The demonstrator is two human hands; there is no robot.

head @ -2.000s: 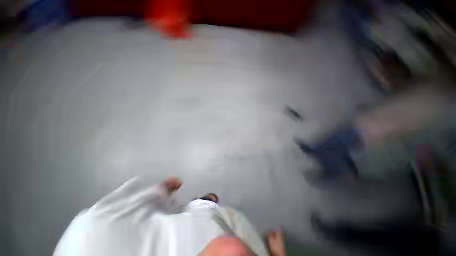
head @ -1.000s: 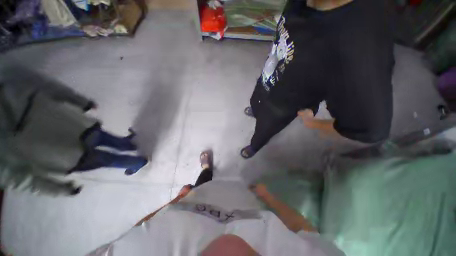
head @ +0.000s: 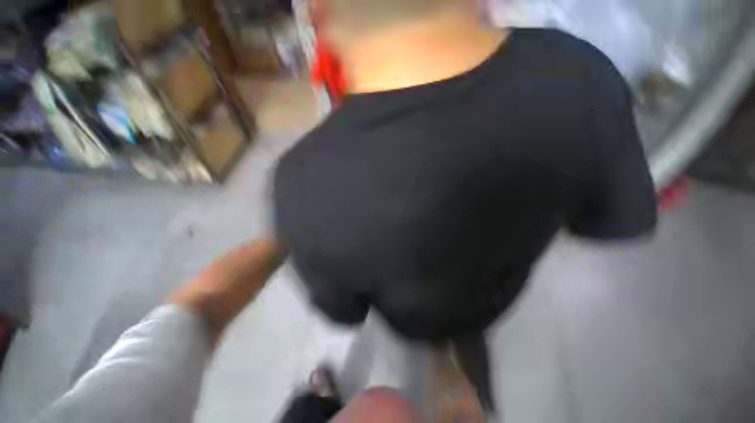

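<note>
A person in a black T-shirt (head: 430, 190) stands close in front of me, back towards me, filling the middle of the view. My left hand (head: 228, 285), bare with a light sleeve, reaches out to the left edge of the shirt. It is blurred, and its fingertips meet the shirt's edge, so I cannot tell whether they grip it or only touch it. My right hand cannot be made out; a blurred skin-toned patch at the bottom edge is unclear.
Shelves with crowded goods (head: 108, 116) stand at the upper left. A red item (head: 329, 73) shows behind the person's neck. A curved pale edge (head: 704, 107) runs at the upper right, with a small red thing (head: 673, 193) near it. Grey floor (head: 596, 330) lies around us.
The person in black now stands much nearer, with their back to me. My left hand has lifted and reached forward to them. The green sacks and the other person at left have left the view.
</note>
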